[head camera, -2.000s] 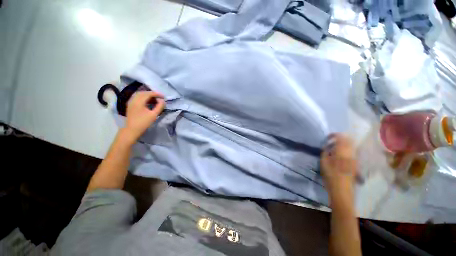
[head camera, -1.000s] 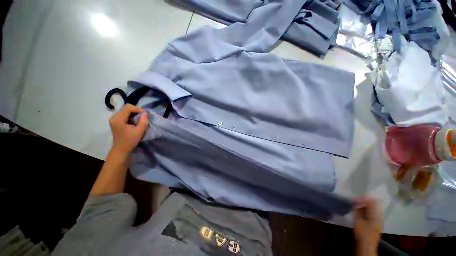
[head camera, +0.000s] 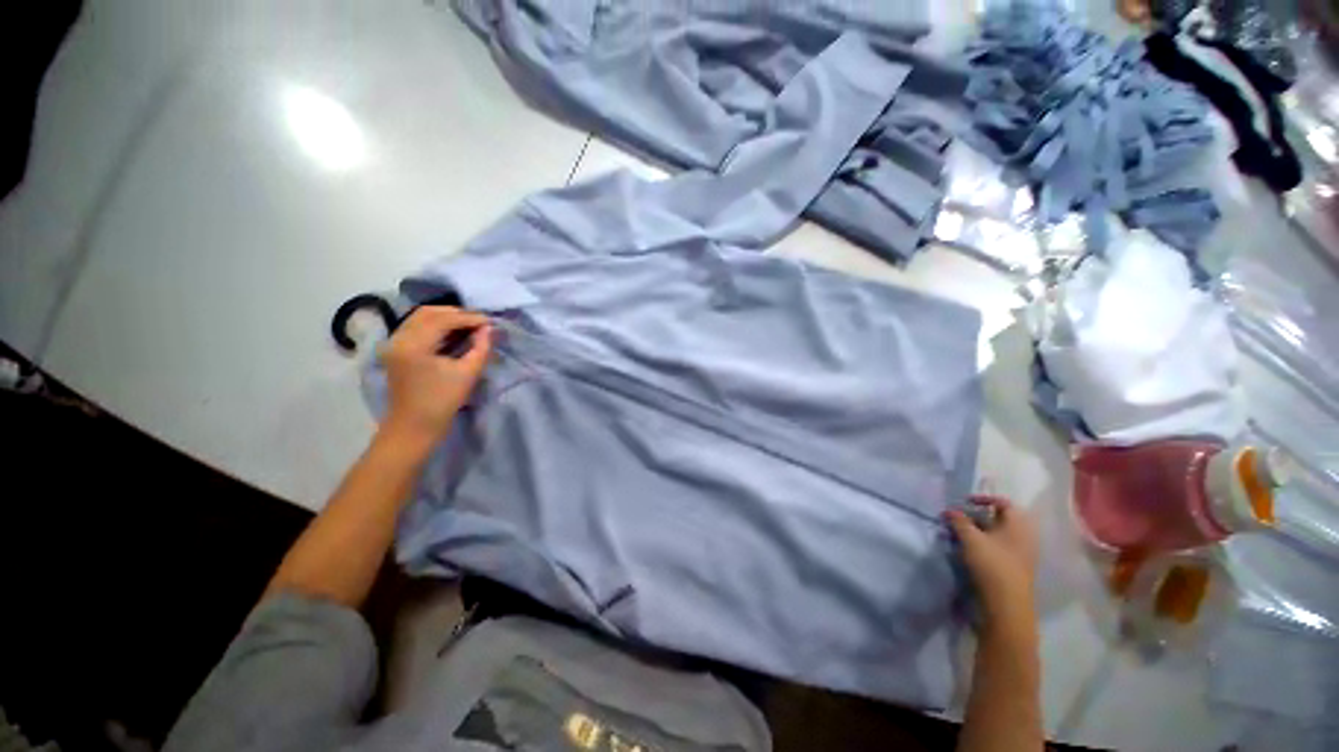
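Note:
A blue-grey shirt [head camera: 705, 411] lies flat on the white table, collar to the left. The hook of a black hanger [head camera: 357, 320] sticks out at the collar. The placket [head camera: 749, 441] runs from the collar down to the hem at the right. My left hand [head camera: 435, 362] pinches the shirt at the collar end of the placket. My right hand [head camera: 993, 547] pinches the hem end of the placket. Something thin and small shows at the right fingers; I cannot tell what. One sleeve [head camera: 822, 132] stretches to the upper right.
More blue-grey shirts [head camera: 632, 88] lie behind. Narrow blue-grey strips [head camera: 1101, 125] and a white crumpled pile [head camera: 1145, 338] lie at the right. A pink-red jar [head camera: 1145, 495] and small amber container [head camera: 1179, 591] stand right of my right hand. Clear plastic [head camera: 1285, 544] lies along the right side.
The near front panel, lifted aside a second ago, now lies over against the far panel, and the placket edges meet. My right hand has moved left and up with its edge.

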